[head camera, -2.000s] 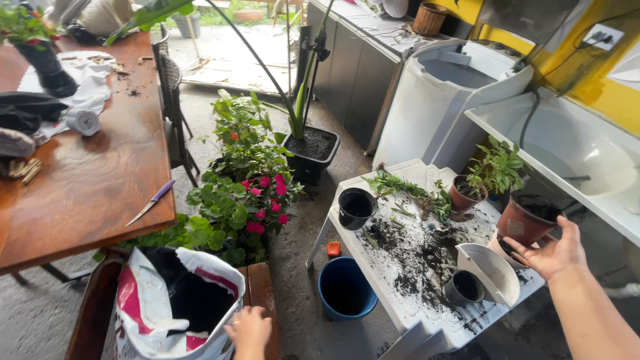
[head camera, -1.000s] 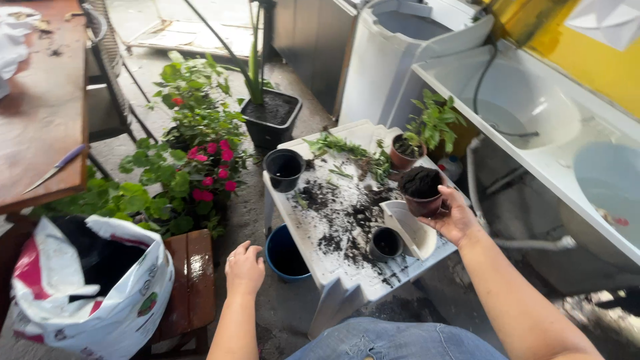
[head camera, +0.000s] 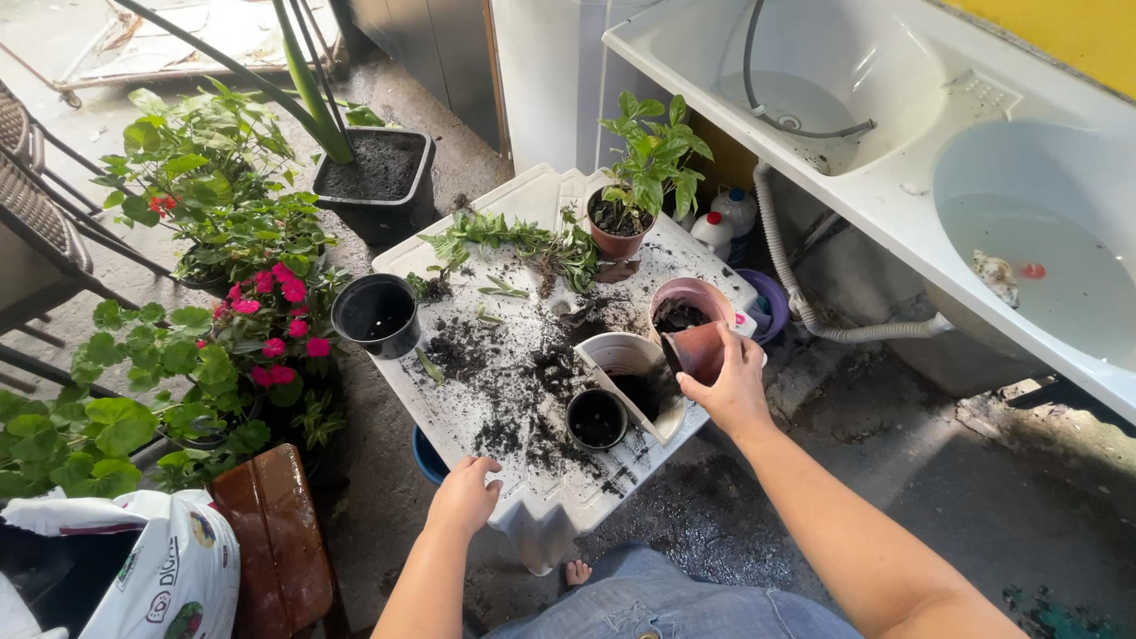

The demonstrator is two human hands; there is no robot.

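My right hand [head camera: 732,377] grips a small terracotta-coloured plastic pot [head camera: 697,351], tipped to the left over the white half-round container [head camera: 612,355]; dark soil shows blurred inside that container. Behind the held pot stands a pinkish pot [head camera: 692,293] with some dark matter in it. My left hand [head camera: 466,488] is at the near left edge of the white plastic table [head camera: 532,311], fingers apart and holding nothing. A small black pot [head camera: 596,419] sits beside the half-round container. At the left corner is a larger black pot [head camera: 375,315].
Loose soil and uprooted green plants [head camera: 524,244] lie on the table near a potted leafy plant [head camera: 621,222]. Flowering plants [head camera: 275,328] and a square black planter [head camera: 377,186] stand left. A white soil bag [head camera: 177,568] is lower left, a double sink [head camera: 852,160] right.
The pot in my right hand, upright and full of soil one second ago, is now tipped over the half-round container. My left hand has moved from beside the soil bag to the table's edge.
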